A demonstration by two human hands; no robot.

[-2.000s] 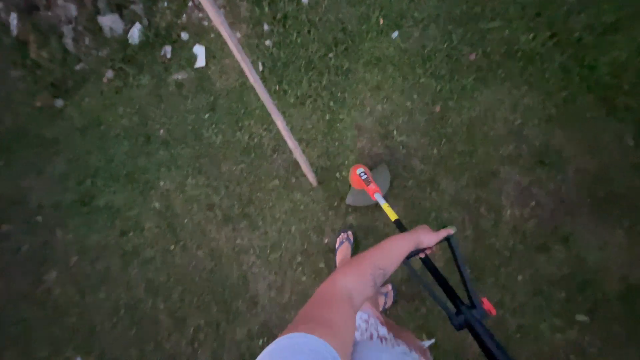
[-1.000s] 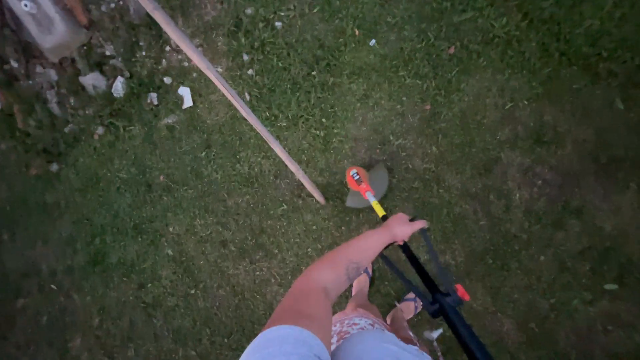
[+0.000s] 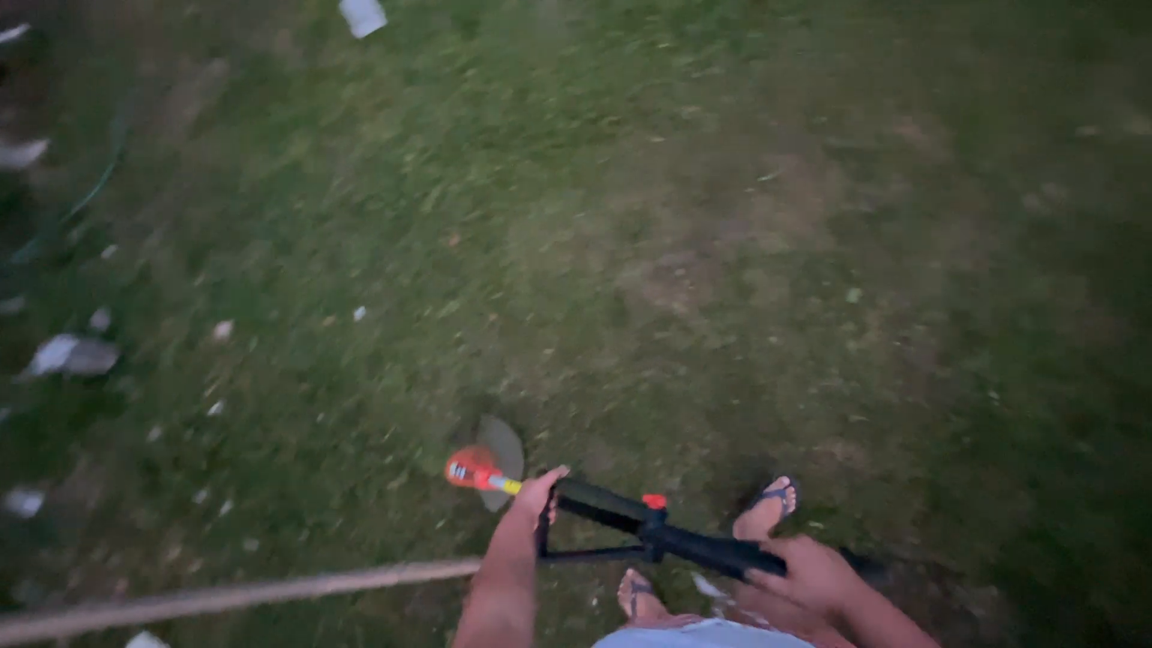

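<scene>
A string trimmer with an orange head [image 3: 472, 468], a grey guard [image 3: 500, 461] and a black shaft [image 3: 598, 513] hangs low over the grass, left of my feet. My left hand [image 3: 540, 495] is closed around the end of its black loop handle [image 3: 594, 553], near the yellow band on the shaft. At the thicker rear end of the black shaft, my right hand [image 3: 810, 576] grips the trimmer, slightly blurred. A red part [image 3: 654, 501] stands out where the loop handle joins the shaft.
A long wooden pole [image 3: 270, 589] lies on the grass at lower left, its end beside my left forearm. Pale stones or debris [image 3: 74, 355] are scattered at the left, near a thin green line [image 3: 94, 189]. A white piece [image 3: 363, 16] lies at top. My feet wear flip-flops [image 3: 776, 497].
The view has swung strongly, so the pole now lies at lower left. My right hand has come into view on the trimmer's rear part. My left hand still holds the loop handle.
</scene>
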